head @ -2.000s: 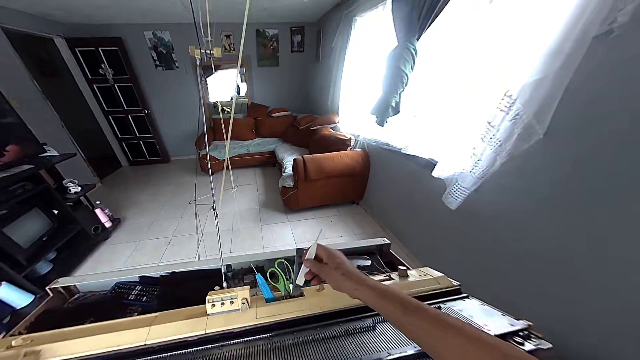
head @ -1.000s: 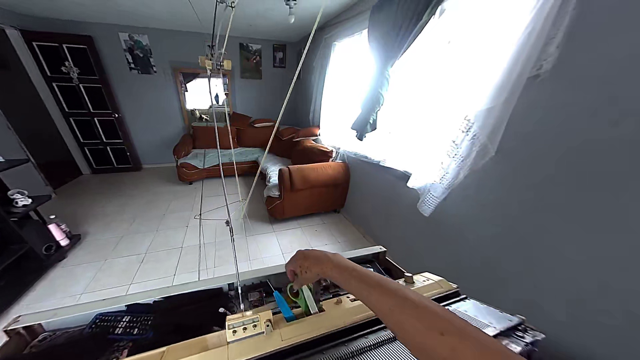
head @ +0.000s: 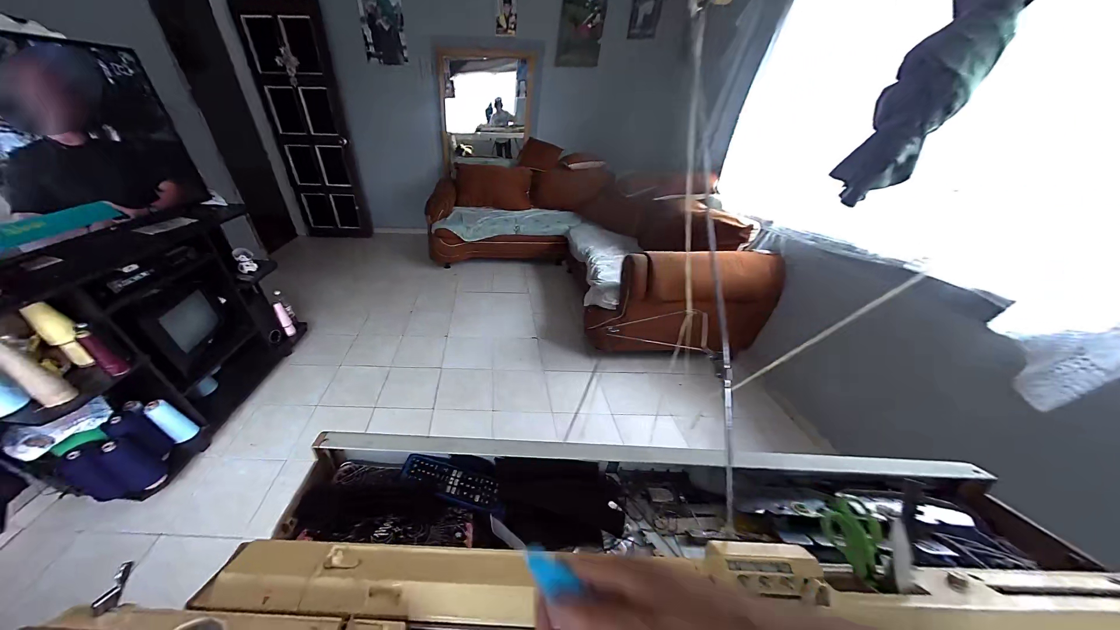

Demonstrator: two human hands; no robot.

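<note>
My right hand, blurred, is at the bottom centre over the beige bed of a knitting machine. It is closed on a blue-handled tool whose pale tip points up and left. Right of the hand sits the machine's row counter. Green-handled scissors stand upright beside a pale flat tool. A metal yarn mast rises behind the counter. My left hand is not in view.
An open tray behind the bed holds a blue-edged remote, dark cloth and small metal parts. A pale yarn slants from the mast to the right. Yarn cones fill the shelf at left.
My right hand has moved left from beside the green scissors to the left of the counter and holds the blue tool, which earlier stood near the scissors. The view has swung left.
</note>
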